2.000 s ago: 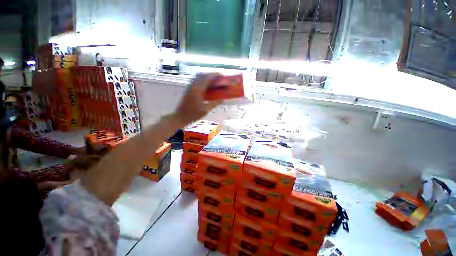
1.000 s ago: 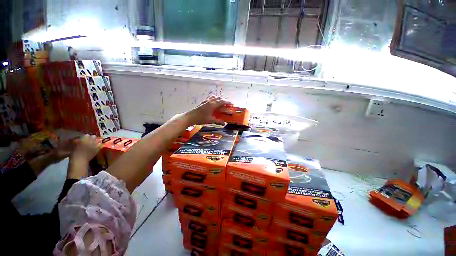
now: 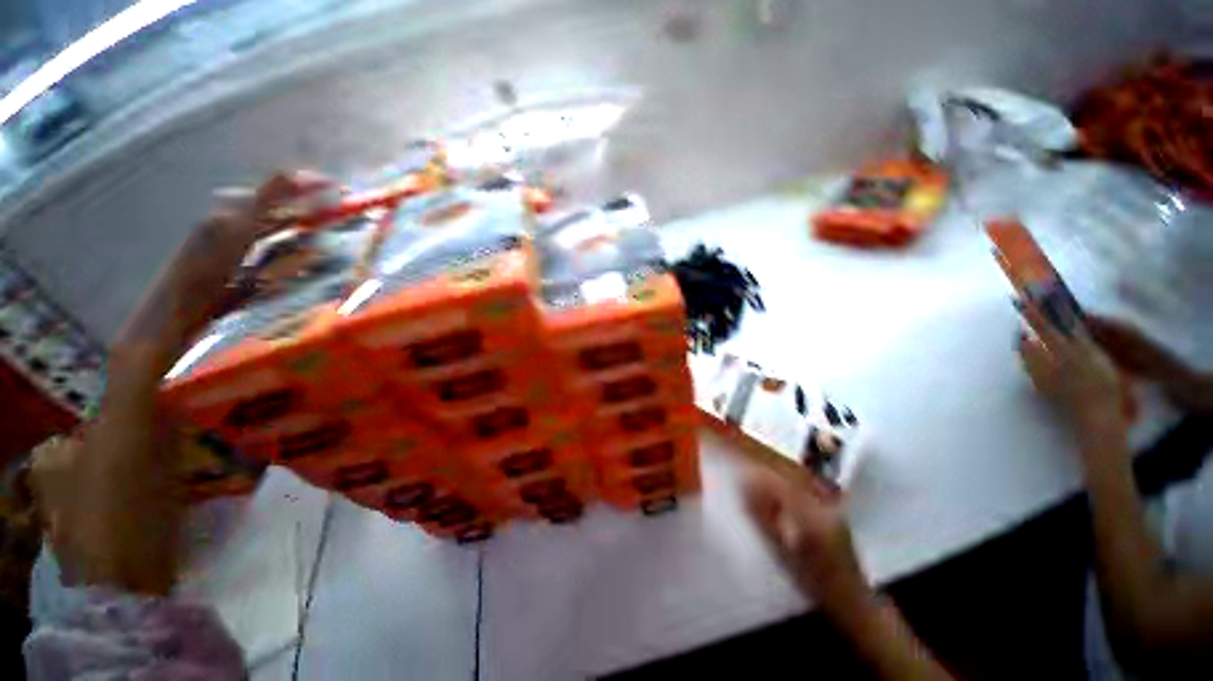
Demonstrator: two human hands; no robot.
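Finished orange cartons point(image 3: 499, 386) form a tilted-looking block at centre left, with dark handles on their visible ends. My left hand point(image 3: 286, 200) is blurred at the back left top of this stack, beside an orange carton point(image 3: 386, 197); its grip cannot be told. My right hand point(image 3: 798, 519) is at the near edge of a retail carton point(image 3: 785, 406) with a white printed panel, right of the stack, and appears to grip it. The fingertips there are blurred. A loose black handle pile point(image 3: 718, 295) lies behind that carton.
Another person's hands point(image 3: 1071, 366) hold an orange carton at the right. An orange carton point(image 3: 878, 206) lies at the back, beside crumpled clear plastic point(image 3: 991, 127). Orange-red product point(image 3: 1157, 120) is heaped at far right. A person's hand point(image 3: 60, 479) shows at the left.
The view has turned right and down and tilted. My left hand is now farther left along the stack's back. My right hand, the white-panelled carton and the person at the right have come into view.
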